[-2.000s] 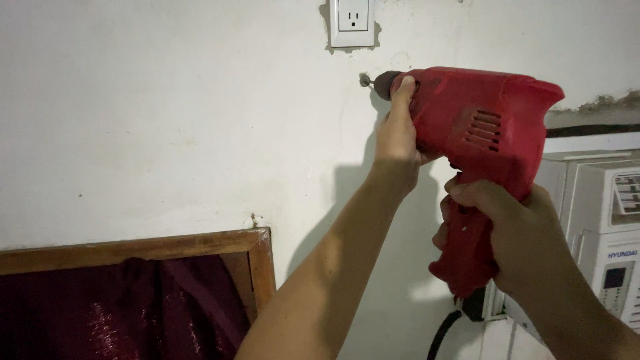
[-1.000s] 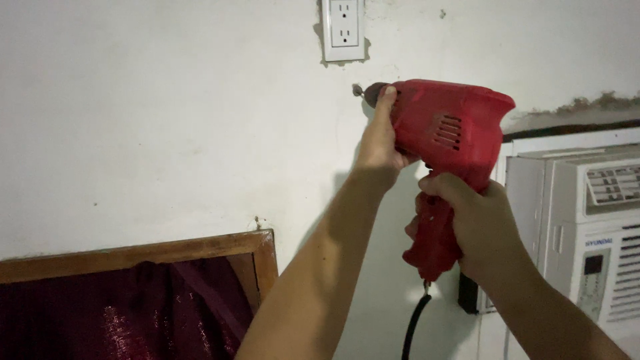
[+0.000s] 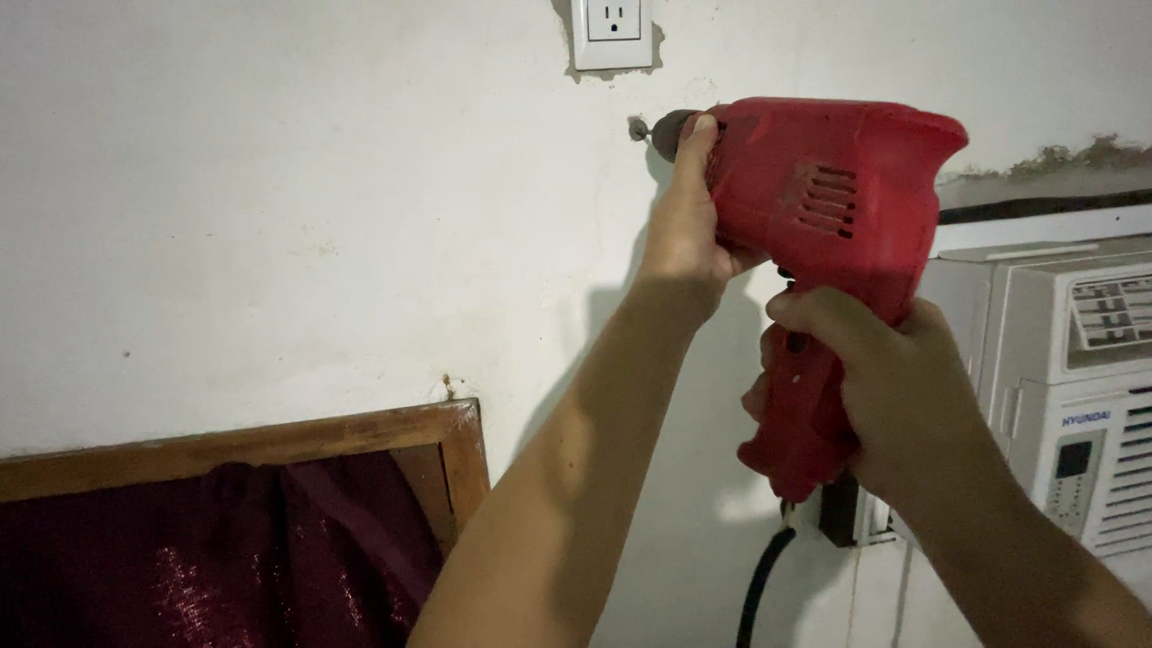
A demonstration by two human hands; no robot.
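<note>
A red corded power drill (image 3: 837, 180) points left at the white wall (image 3: 315, 234). My right hand (image 3: 882, 378) is wrapped around its pistol grip, near the trigger. The front of the drill body is held by my left hand (image 3: 693, 207), thumb just behind the dark chuck (image 3: 671, 135). A short bit reaches from the chuck to a small grey patch (image 3: 638, 129) in the wall; whether its tip is inside a hole cannot be told. From the bottom of the grip hangs a black power cord (image 3: 760, 576).
Above the chuck is a white wall outlet (image 3: 614, 36) ringed by rough plaster. A white Hyundai air conditioner (image 3: 1035, 324) juts out at the right. At lower left, a wooden frame (image 3: 360, 432) surrounds a dark maroon curtain (image 3: 225, 558).
The view has shifted somewhat between frames. Both hands keep their hold on the drill, with its bit at the same patch of wall.
</note>
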